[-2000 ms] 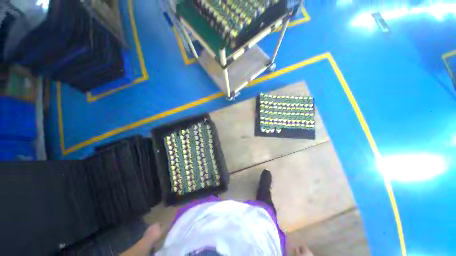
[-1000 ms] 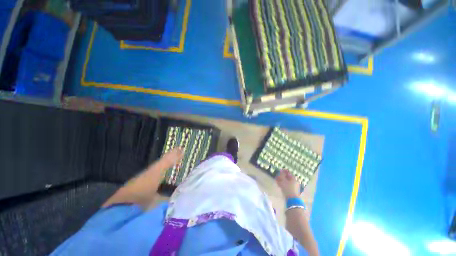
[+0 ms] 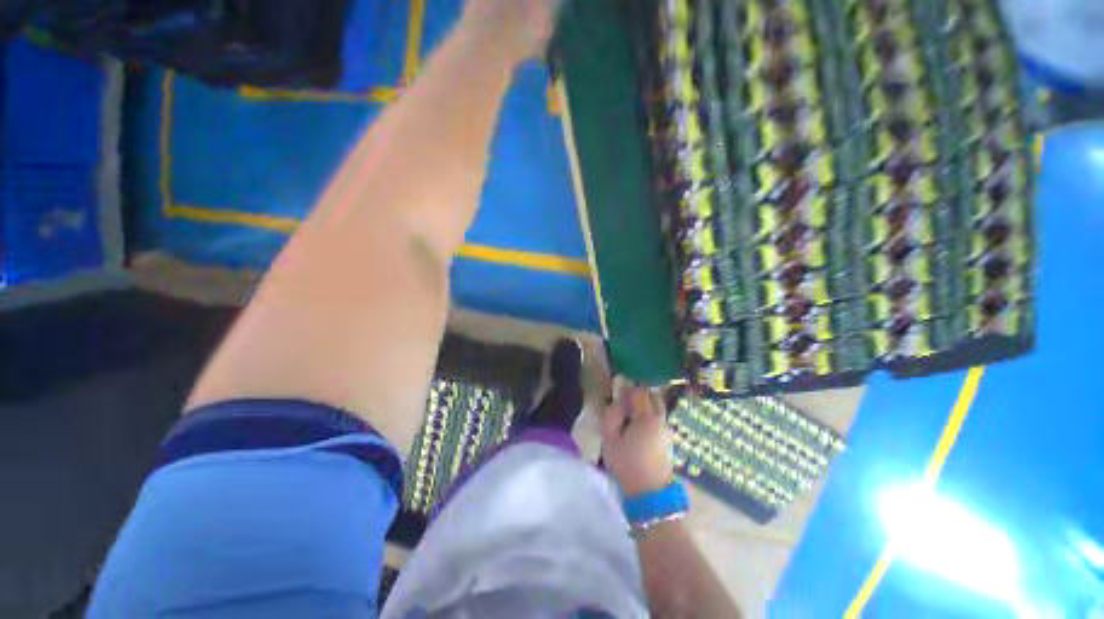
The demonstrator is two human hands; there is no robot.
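Note:
The cart's flat green top (image 3: 617,206) is close in front of me, its pale edge towards the left. A loaded board tray (image 3: 835,194) with striped rows of small circuit boards lies on it. My right hand (image 3: 636,435) is at the cart's near corner, fingers bent at the edge; whether they grip it is unclear. My left arm reaches forward along the cart's left side; my left hand (image 3: 515,24) is cut off by the top edge and its fingers are not visible.
Below, a loaded tray in a black crate (image 3: 460,435) is left of my shoe (image 3: 561,387). Another loaded tray (image 3: 757,447) lies on the wooden platform (image 3: 726,550) at right. Black crates (image 3: 97,423) stand at left. Blue crates (image 3: 55,157) are at upper left.
The cart and its tray now look much nearer and larger. My left hand has moved from above the crate to the far left side of the cart. My right hand has moved to the cart's corner.

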